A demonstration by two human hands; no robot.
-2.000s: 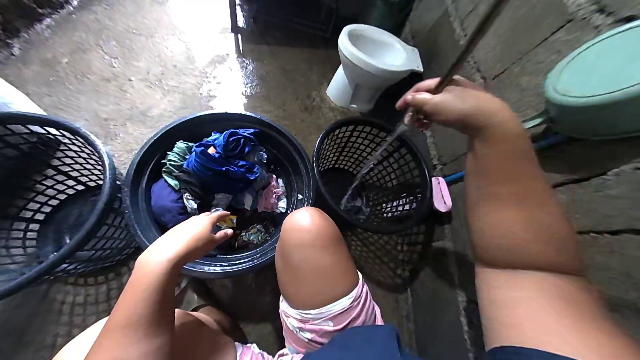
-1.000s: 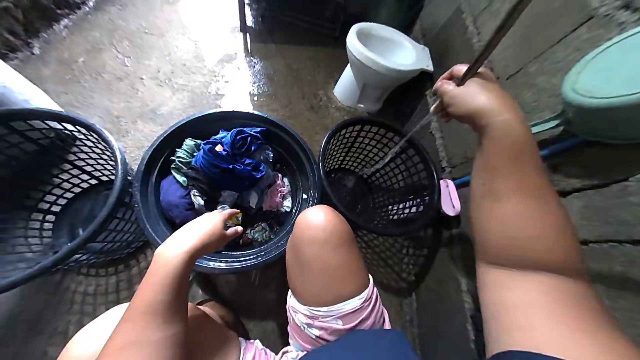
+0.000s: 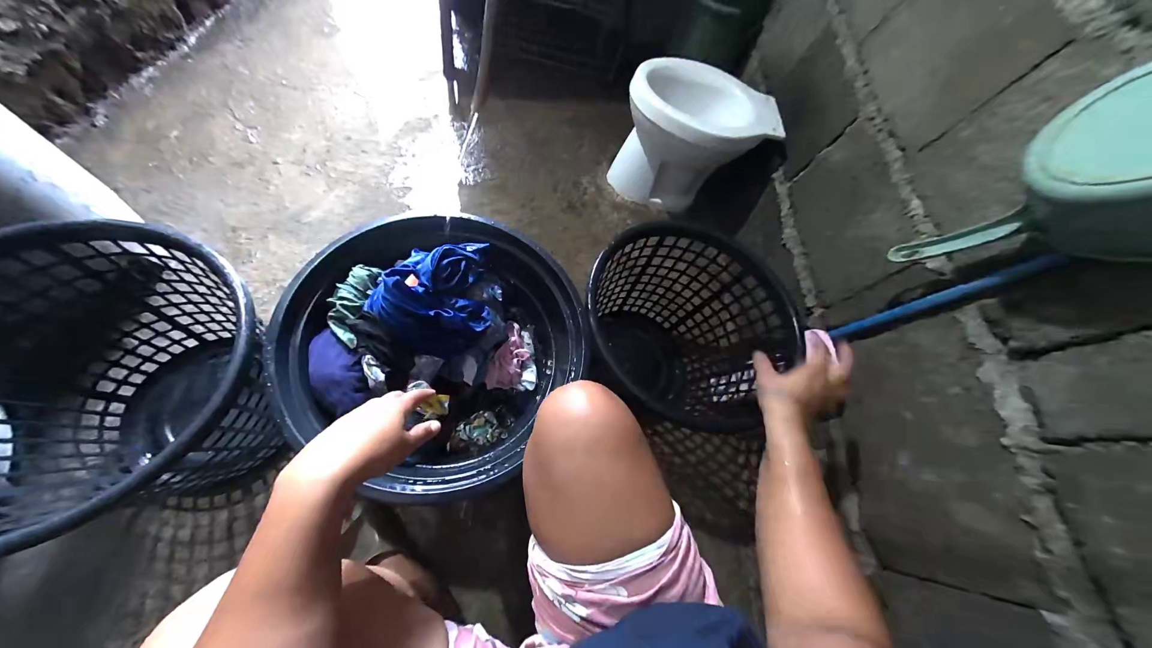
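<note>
A round black plastic basin (image 3: 562, 279) holds a heap of wet clothes, with a bright blue garment (image 3: 427, 301) on top and navy, green and pink pieces around it. My left hand (image 3: 382, 436) is over the basin's near side, its fingers apart by a small yellow item (image 3: 434, 405); no grip shows. At the right rim of a black mesh laundry basket (image 3: 670, 279), my right hand (image 3: 804, 378) touches a pink object (image 3: 821, 342), perhaps a soap bar or brush; its fingertips are partly hidden. The hose or stick now stands beyond the basin, pouring water on the floor.
A larger black mesh basket (image 3: 238, 324) stands left of the basin. Beyond are a white toilet bowl (image 3: 693, 108) and the wet concrete floor (image 3: 270, 153). A green plastic dipper (image 3: 1093, 162) and a blue pipe (image 3: 945, 295) are along the block wall on the right.
My right hand has let go of the long thin stick or hose and moved down to the pink object at the basket's rim. My left hand remains over the basin.
</note>
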